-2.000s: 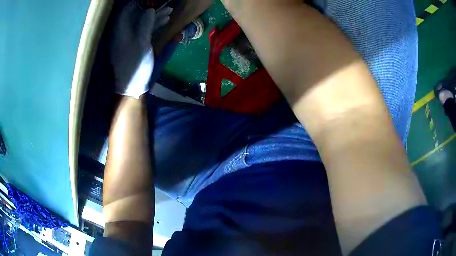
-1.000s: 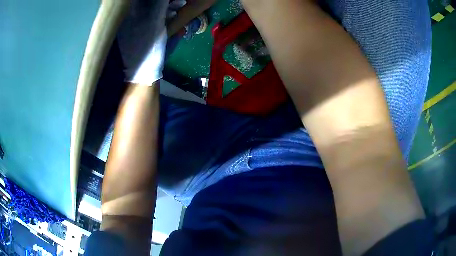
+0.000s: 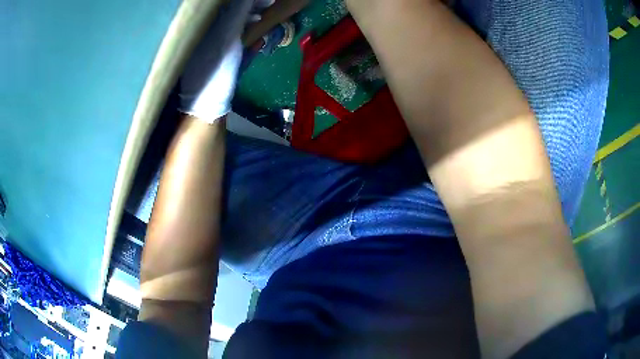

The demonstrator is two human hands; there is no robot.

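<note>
My left hand point(image 3: 219, 70), in a white glove, is at the upper left, below the edge of the green table point(image 3: 70, 105). Its fingers are partly cut off by the top of the frame and lie in shadow, so I cannot tell whether it holds anything. My right forearm crosses the right half and leaves through the top; my right hand is out of the picture. No workpiece can be made out.
A red stand point(image 3: 351, 133) is on the green floor between my arms. A foot point(image 3: 279, 36) shows near the top. A blue shaggy bundle point(image 3: 35, 277) and equipment point(image 3: 84, 329) are at lower left. Yellow-black tape point(image 3: 602, 189) marks the floor at right.
The table edge has shifted right in the view and tilts more. My left glove has moved right and up in the frame; the dark, red-marked area by its fingers no longer shows.
</note>
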